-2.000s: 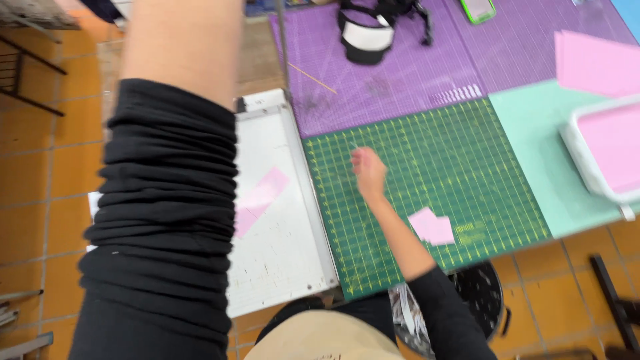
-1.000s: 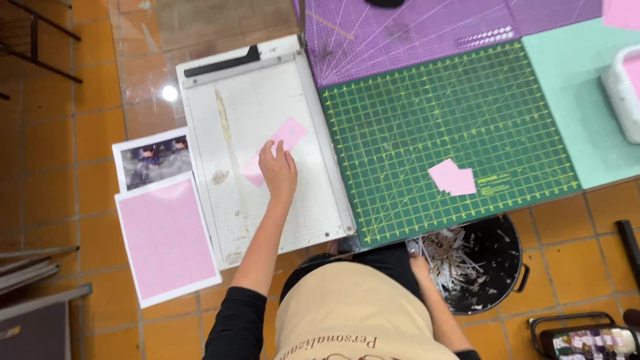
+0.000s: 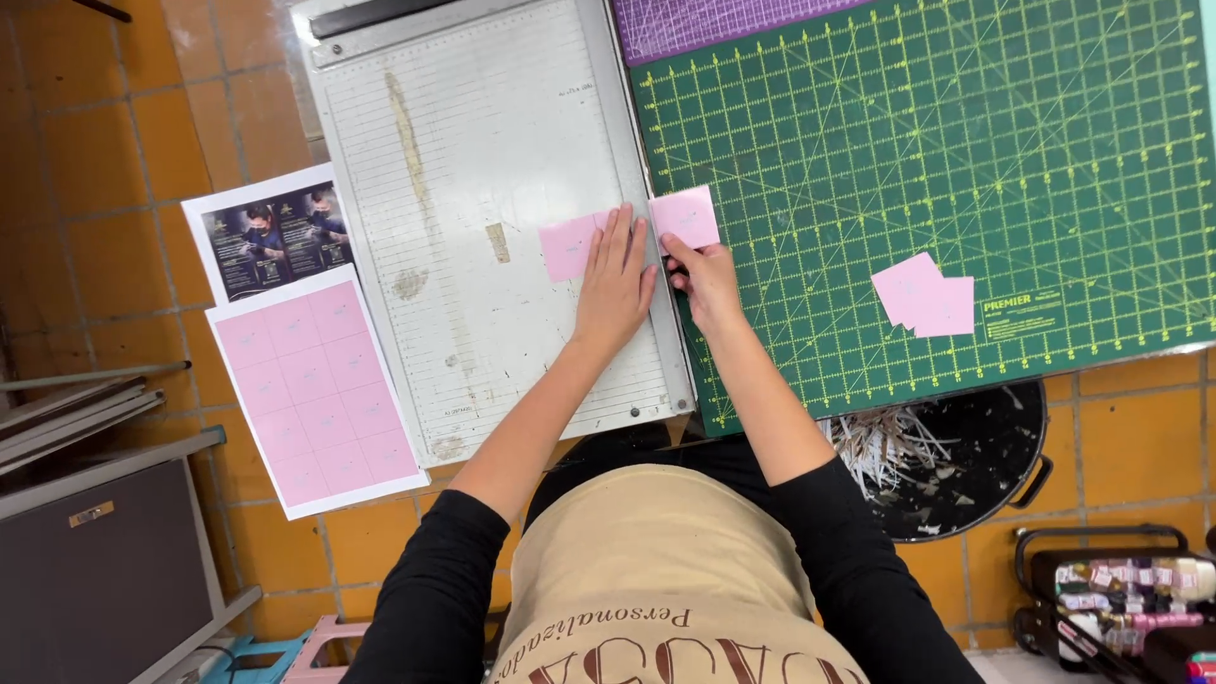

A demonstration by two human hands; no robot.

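Observation:
My left hand [image 3: 616,287] lies flat with its fingers over a pink paper strip [image 3: 568,249] on the white bed of a paper trimmer [image 3: 513,123]. Between the thumb and fingers of my right hand [image 3: 705,280] is the lower edge of a pink paper square [image 3: 686,217], at the trimmer's right edge beside the green cutting mat [image 3: 807,190]. Whether the square and the strip are joined cannot be told. Further right on the mat, several small pink cards [image 3: 945,306] overlap.
Printed sheets, one pink with a grid [image 3: 318,389] and one dark with pictures [image 3: 275,237], lie left of the trimmer. A purple mat [image 3: 722,24] adjoins the green one. Below the table edge stands a black bin [image 3: 988,465] with paper shreds. A grey cabinet [image 3: 104,560] is at lower left.
My right hand has come up from beside the bin to the trimmer's right edge and now holds a pink square there. The left hand has shifted right on the bed. The view is closer.

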